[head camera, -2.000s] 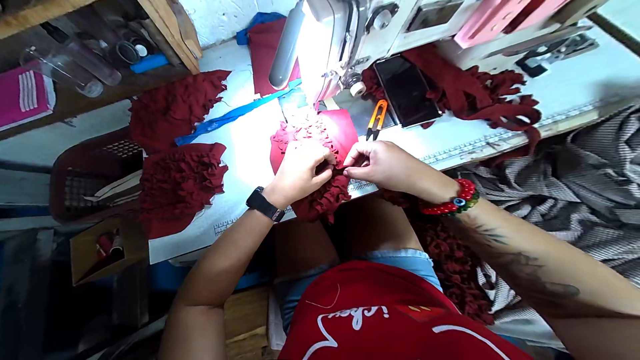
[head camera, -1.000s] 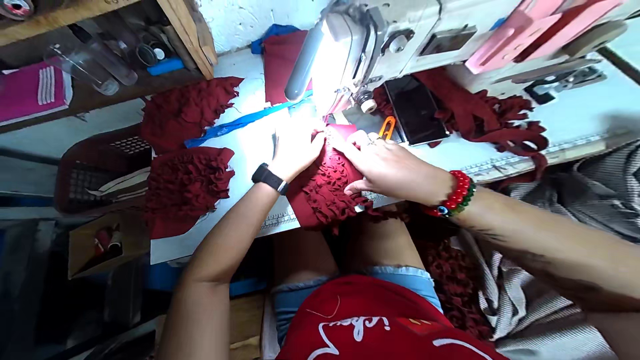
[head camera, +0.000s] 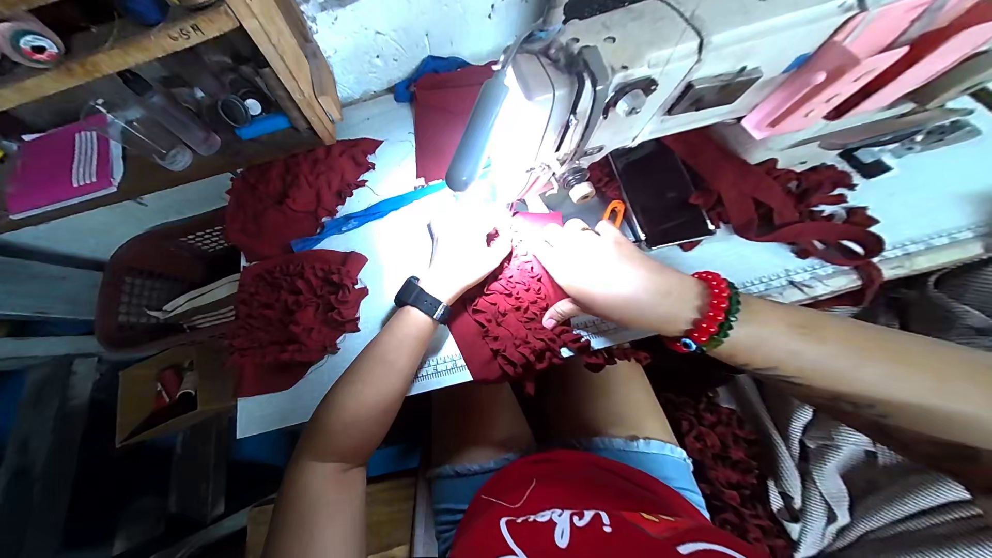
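Observation:
A ruffled dark red fabric piece (head camera: 515, 318) lies at the sewing machine (head camera: 620, 85), its far end in the glare below the machine head. My left hand (head camera: 465, 248) touches the fabric's left side near the needle area; glare hides its fingertips. My right hand (head camera: 604, 267) rests flat over the right side, thumb apart on the ruffles. Orange-handled thread snips (head camera: 614, 212) lie just beyond my right hand, beside a black phone (head camera: 663, 194). The needle and presser foot are washed out by light.
Two more ruffled red pieces (head camera: 298, 310) and a blue strip (head camera: 372, 217) lie at left. A plastic basket (head camera: 116, 310) and cardboard box (head camera: 209, 395) stand beyond the table's left edge. Red strips (head camera: 775, 201) lie at right; striped fabric (head camera: 868, 465) hangs below.
Both hands have moved from pinching the ruffles near the table's front edge up toward the machine head. The red piece now lies more spread out, with my right hand laid over it.

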